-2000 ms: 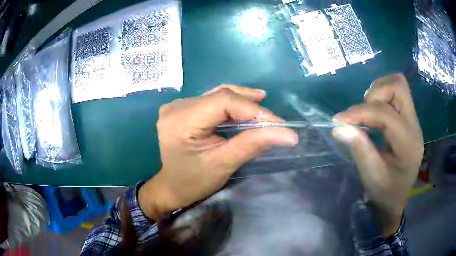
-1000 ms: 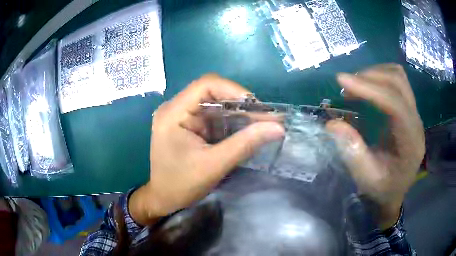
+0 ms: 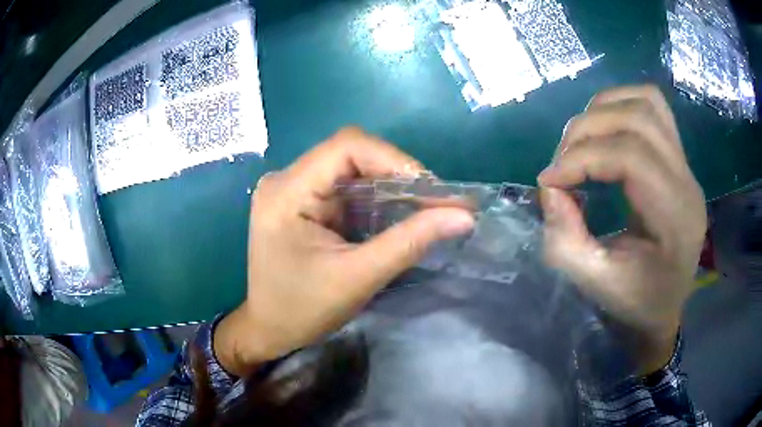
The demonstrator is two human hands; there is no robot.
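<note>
A thin panel (image 3: 493,265) in clear film is held between my hands, tilted, its upper edge towards the bench. My left hand (image 3: 334,242) grips it at the left, thumb on the near face and fingers behind. My right hand (image 3: 627,208) pinches the film at the upper right corner with thumb and index finger. A large hazy plastic sheet (image 3: 459,359) hangs below both hands at the bench edge. Glare and blur hide the panel's pattern and the film's outline.
On the green bench (image 3: 184,258) lie a large bagged patterned panel (image 3: 200,100) at upper left, long clear bags (image 3: 71,208) at far left, paired small panels (image 3: 501,50) at top centre-right and a shiny bagged stack (image 3: 710,62) at far right. A blue stool (image 3: 104,384) stands below.
The panel has turned from edge-on to tilted with its face showing. My right fingers opened off the film, then closed at its corner. The bench things have shifted left in view.
</note>
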